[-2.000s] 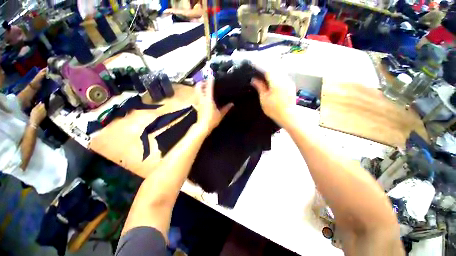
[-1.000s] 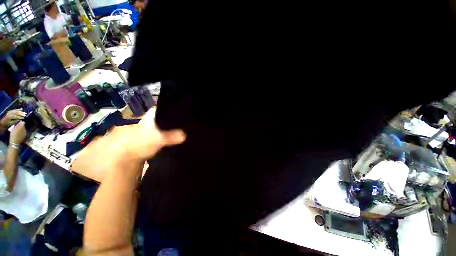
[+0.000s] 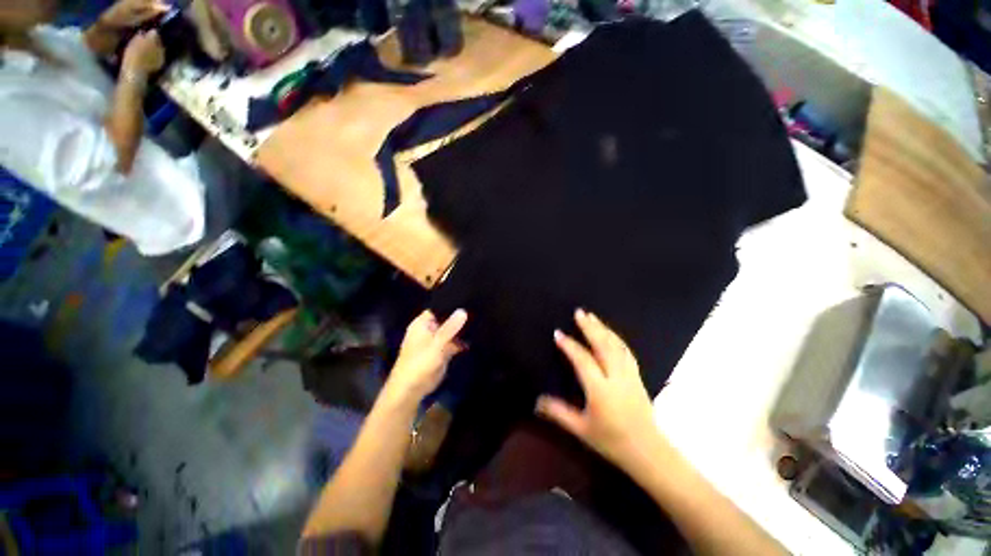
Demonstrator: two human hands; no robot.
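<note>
A black garment (image 3: 609,163) lies spread mostly flat over the white table and a tan board, its lower part reaching the table's front edge near my lap. My left hand (image 3: 430,350) is at its lower left edge, with thumb and fingers closed on the cloth; the exact pinch is hard to see. My right hand (image 3: 598,386) is over its lower right part, palm down with fingers apart, holding nothing. A narrow dark strip (image 3: 418,130) lies on the board at the garment's left.
The silver sewing machine (image 3: 897,369) is at the right. The tan board (image 3: 326,152) is on the left, and another wooden board (image 3: 924,201) is at the far right. A person in a white top (image 3: 92,141) sits at the left, near a pink machine (image 3: 261,27).
The black cloth was bunched in both hands, then raised across the view; now it lies spread on the table. Both hands have come down to its near end. The view has tilted downward.
</note>
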